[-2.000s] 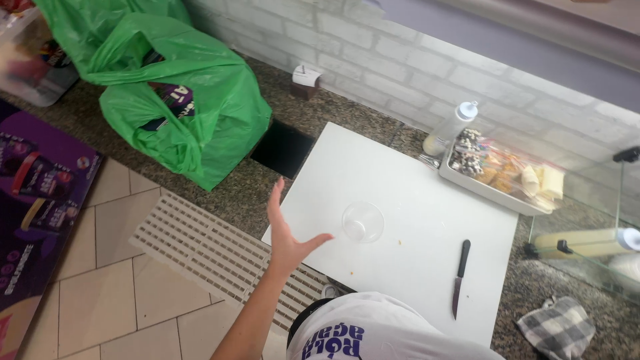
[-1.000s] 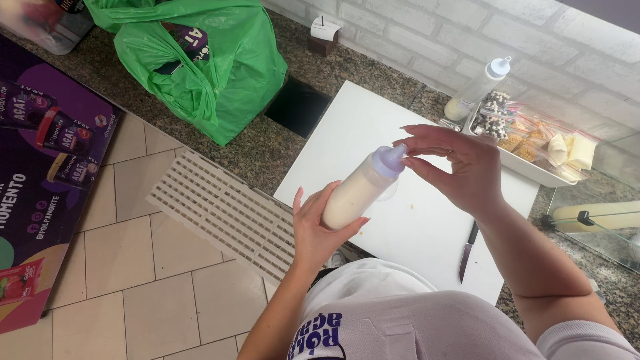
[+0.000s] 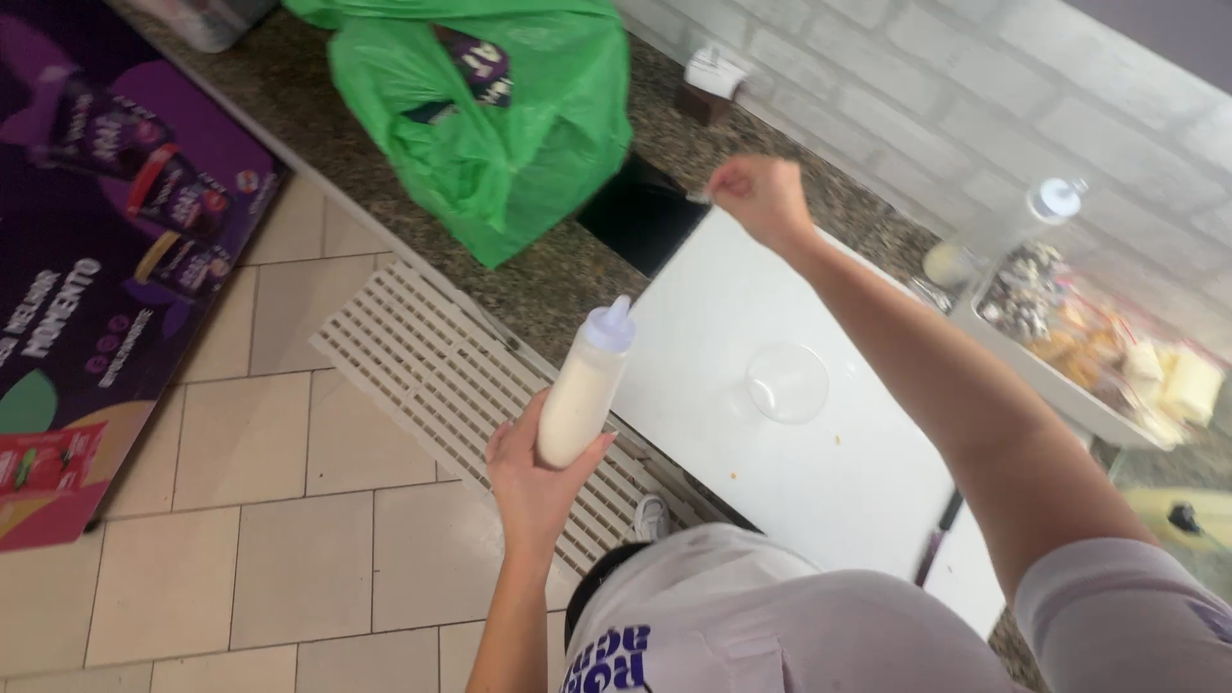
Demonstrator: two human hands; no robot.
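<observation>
My left hand is closed around the lower part of a squeeze bottle with pale creamy contents and a bluish nozzle cap, tilted slightly over the counter's front edge. My right hand reaches to the far left corner of a white board, beside a dark square on the granite. Its fingertips are pinched together near a small whitish item, too blurred to identify. A clear round plastic cup stands on the board. A black-handled knife lies toward the board's right, partly beneath my right arm.
A green plastic bag with packages sits on the granite counter at left. Along the tiled wall are a small brown holder, a second squeeze bottle and a white tray of bagged toppings. A slatted white grate lies below the counter edge.
My left hand, empty two seconds ago, holds the squeeze bottle. My right hand has left the bottle's nozzle and moved to the board's far corner. The bottle has moved off the cup, which shows again.
</observation>
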